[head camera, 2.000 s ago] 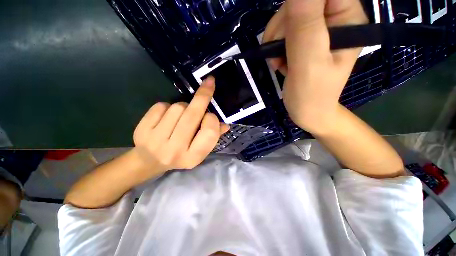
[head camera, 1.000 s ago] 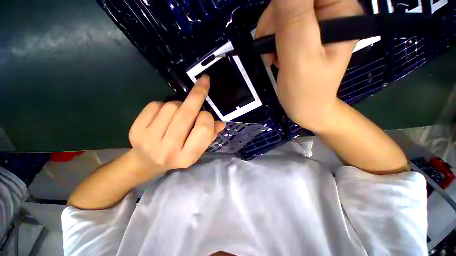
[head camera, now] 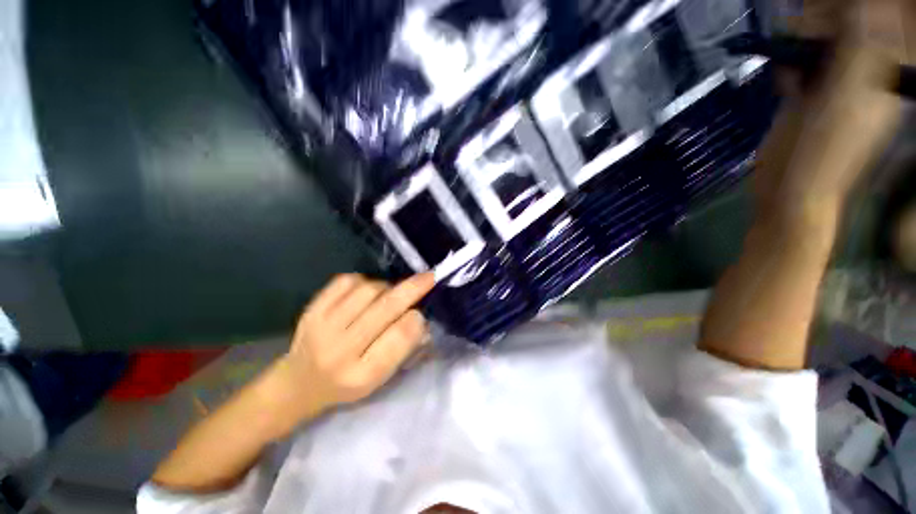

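Observation:
The view is blurred. A white-bordered front panel [head camera: 395, 227] with a dark centre lies at the near-left end of a shiny dark tray [head camera: 643, 216]. More white-bordered panels [head camera: 532, 214] lie in a row up to the right. My left hand [head camera: 352, 336] is at the tray's near-left edge, its index fingertip at the panel's lower end; I cannot tell if it holds clear film. My right hand [head camera: 839, 110] is at the upper right, blurred, around slim black tweezers [head camera: 773, 46], away from the near-left panel.
The dark green bench top [head camera: 171, 211] lies left of the tray. White paper [head camera: 22, 131] is at the far left edge. A red item [head camera: 156, 373] is below the bench edge at left. Small dark and red items [head camera: 884, 376] are at the lower right.
My right hand has moved from beside the near-left panel to the upper right with the tweezers, uncovering more panels. My left fingertip has moved from the panel's slot end down to its lower end.

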